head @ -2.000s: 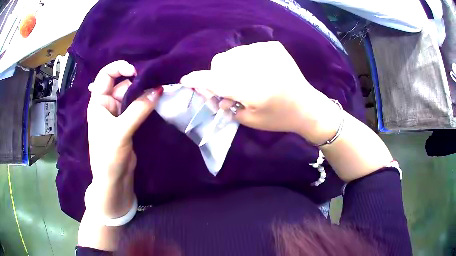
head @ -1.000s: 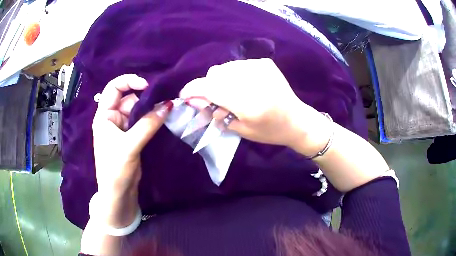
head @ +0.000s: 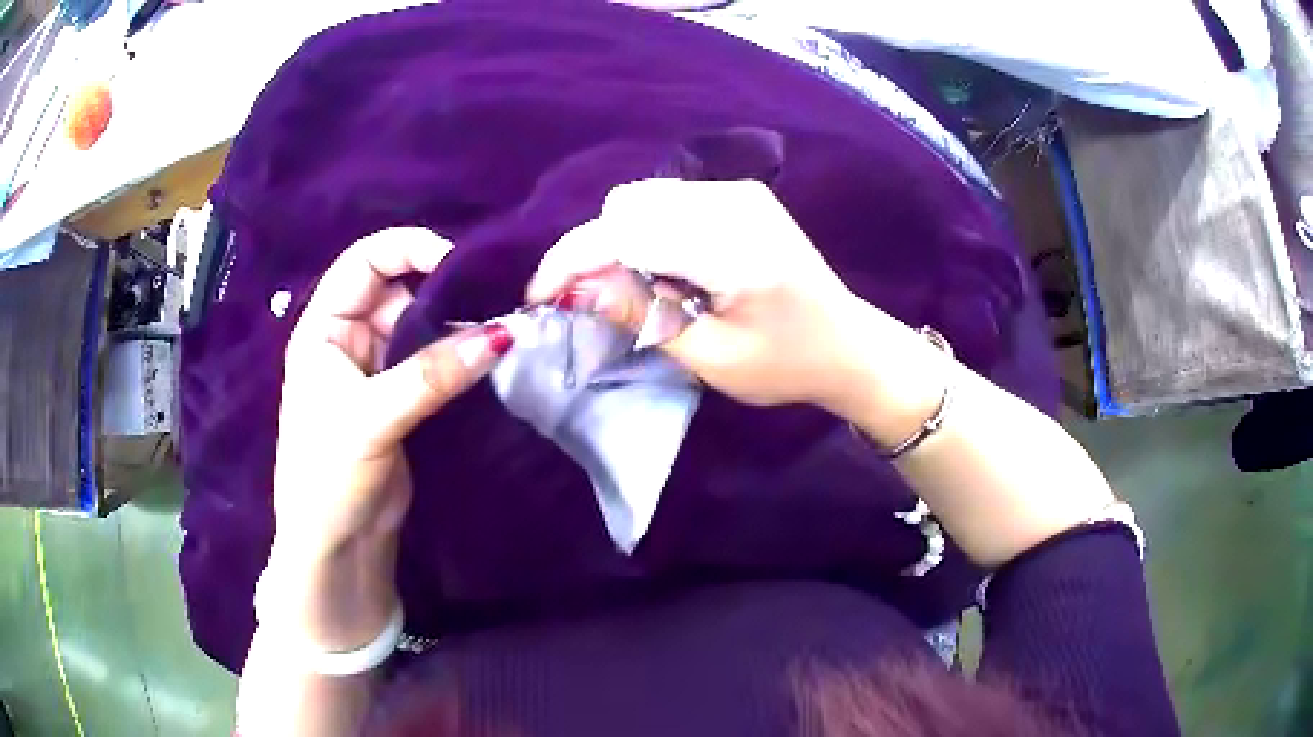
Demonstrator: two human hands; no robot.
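A deep-purple garment (head: 475, 108) lies over my lap. A pale grey pointed cloth flap (head: 619, 446) hangs from its edge between my hands. My left hand (head: 353, 389) pinches the purple cloth and the flap's left end between thumb and fingers. My right hand (head: 749, 303) pinches the flap's upper edge at its fingertips. Small scissors (head: 660, 320) are tucked in my right hand, with only a short part of the blades showing. Whether the right fingertips also hold a needle cannot be told.
A white scalloped trim piece (head: 923, 539) lies on the purple cloth at the right. Blue-edged grey bins stand at the left (head: 46, 374) and right (head: 1188, 259). A white-topped table (head: 173, 87) with an orange round thing (head: 89, 115) is at the upper left.
Both hands and the flap have shifted slightly down and to the right. The scissor blades, which pointed down across the flap, are now mostly hidden in my right hand.
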